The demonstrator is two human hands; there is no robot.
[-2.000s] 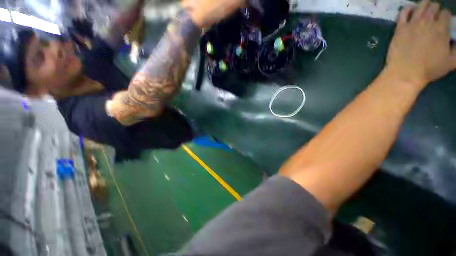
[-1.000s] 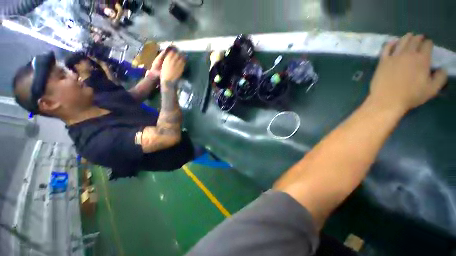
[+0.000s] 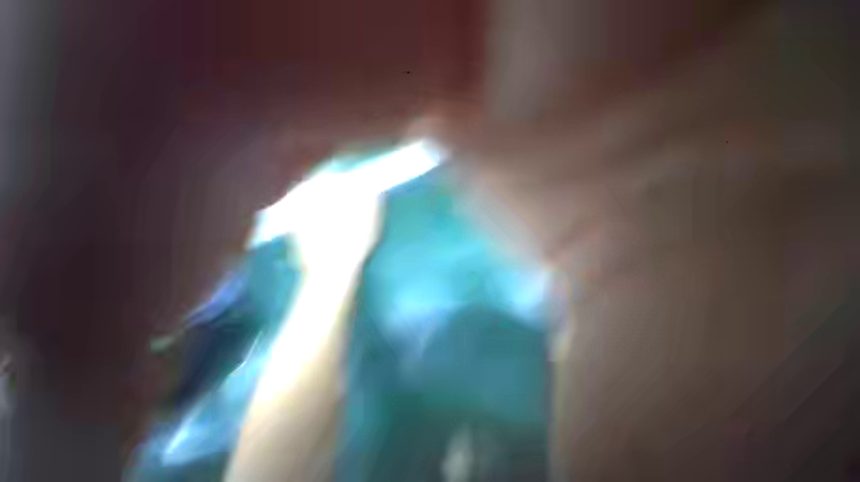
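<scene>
The view is heavily blurred and mostly covered. A bright, overexposed forearm rises from the lower edge, with my left hand at its top against a pale strip; its fingers cannot be made out. A large brownish, skin-like shape fills the right side very close to the camera. It looks like part of a hand, but I cannot tell which. My right hand cannot be identified for certain. No housings or other parts can be made out.
A blue-green surface, likely the bench mat, shows through the gap around the forearm. A dark reddish blur covers the left and top. A dark patch lies left of the forearm.
Large blurred shapes now cover most of the view. The coworker, black units and white ring no longer show. The forearm now appears further left, bright and washed out.
</scene>
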